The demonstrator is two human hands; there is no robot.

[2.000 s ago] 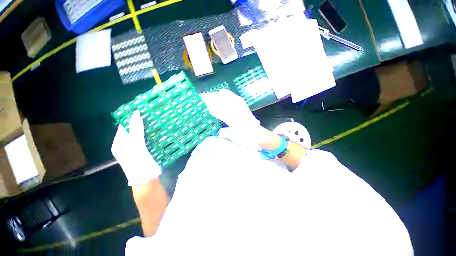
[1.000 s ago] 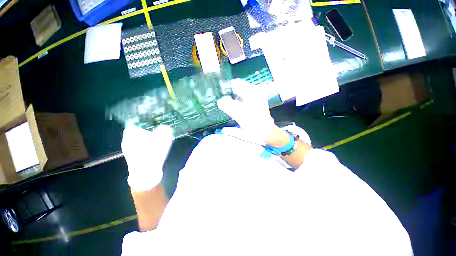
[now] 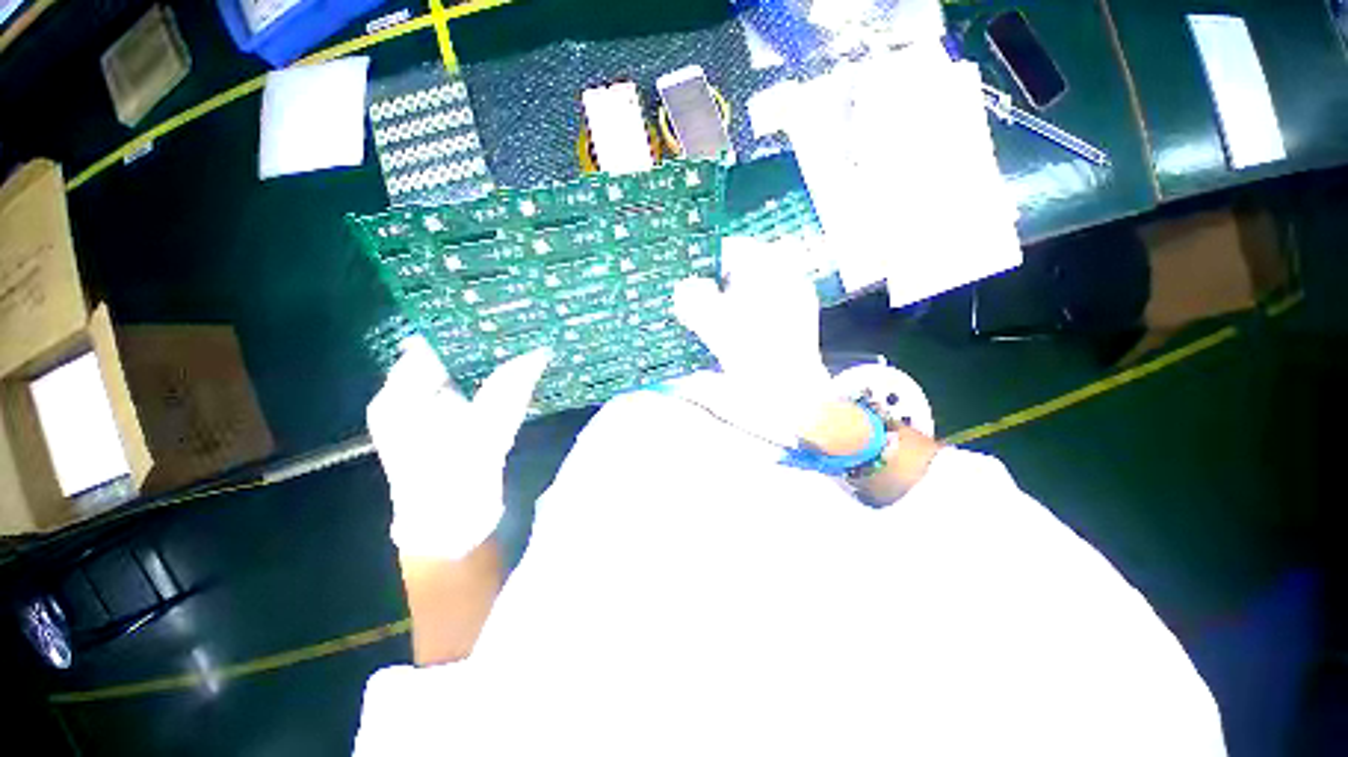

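A green circuit board panel (image 3: 555, 281) with rows of small repeated boards is held up in front of me, tilted, over the bench. My left hand (image 3: 455, 444), in a white glove, grips its lower left edge, thumb over the face. My right hand (image 3: 761, 311), also in a white glove, holds its right edge. The fingers behind the panel are hidden. Another green panel (image 3: 776, 222) lies on the bench behind my right hand, partly covered by the papers.
Two phones (image 3: 618, 126) (image 3: 692, 113) lie on bubble wrap (image 3: 532, 96). A panel of pale round parts (image 3: 429, 141), a white sheet (image 3: 314, 119), papers (image 3: 902, 178), calipers (image 3: 1047, 124) and a black phone (image 3: 1026, 59) lie around. An open cardboard box (image 3: 126, 407) stands left.
The panel was tilted, then blurred by fast motion; now it is steady and shows a darker green face with different markings. Both hands have shifted slightly and still hold its sides.
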